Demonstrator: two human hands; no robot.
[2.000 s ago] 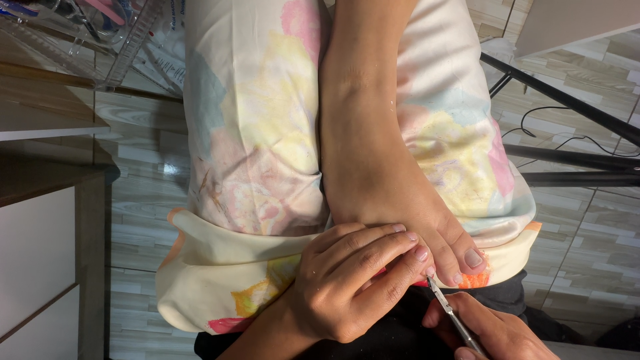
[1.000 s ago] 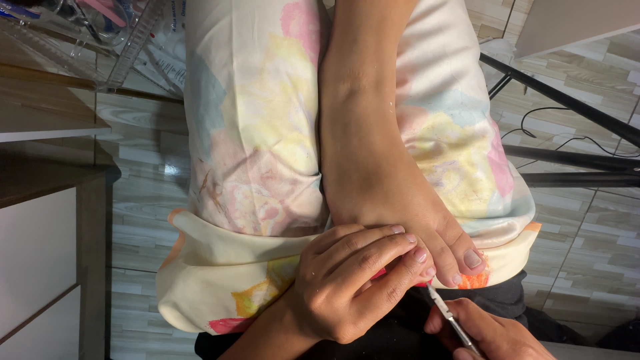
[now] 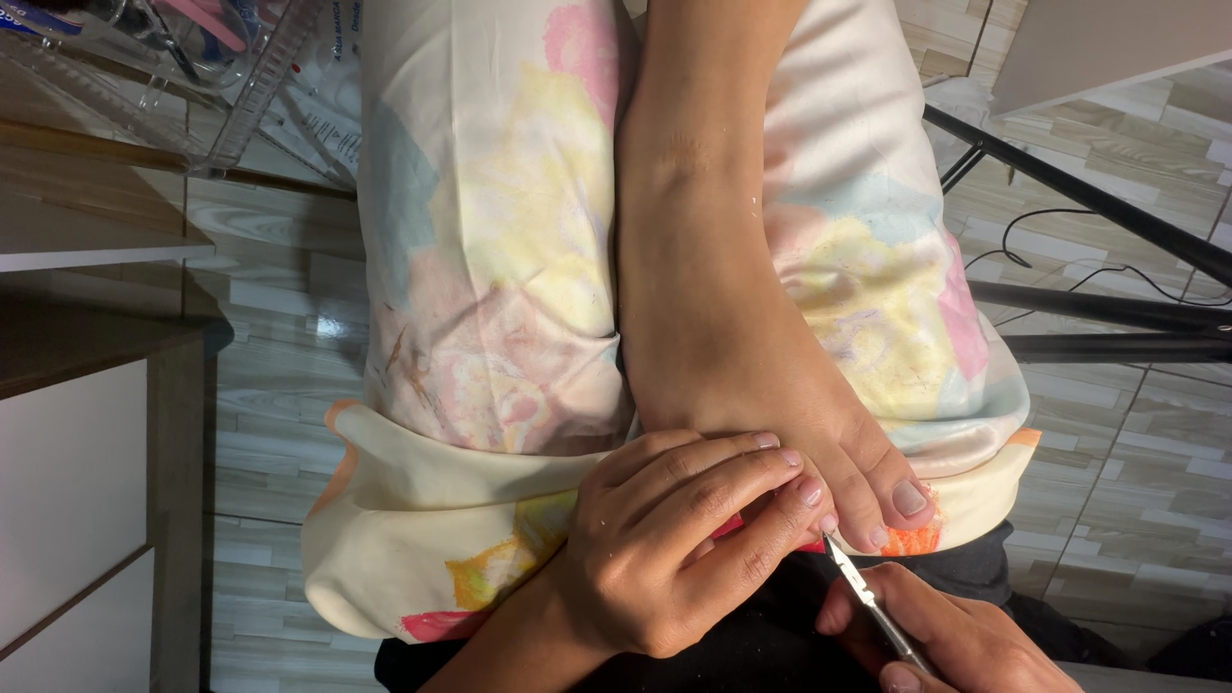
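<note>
A bare foot (image 3: pixel 741 318) rests on a satin floral cloth (image 3: pixel 510 241) spread over two legs, its toes toward the bottom of the view. My left hand (image 3: pixel 683 539) lies over the smaller toes, and its fingertips hold one of them. In my right hand (image 3: pixel 934 616) is a metal cuticle nipper (image 3: pixel 861 587), its tip touching or very close to the nail of the held toe. The big toe and the toe beside it show to the right of my left fingers. My left fingers hide most of the small toes.
A clear plastic organizer (image 3: pixel 231 115) with tools stands at the upper left, beside a plastic packet (image 3: pixel 322 115) that bears writing. A cabinet with white drawers (image 3: pixel 72 500) is at the left. Black metal legs (image 3: pixel 1088 308) and a thin black cable (image 3: pixel 1068 212) are at the right, over the tiled floor.
The nipper and my right hand have shifted slightly at the held toe. My left hand and the foot stay in about the same place.
</note>
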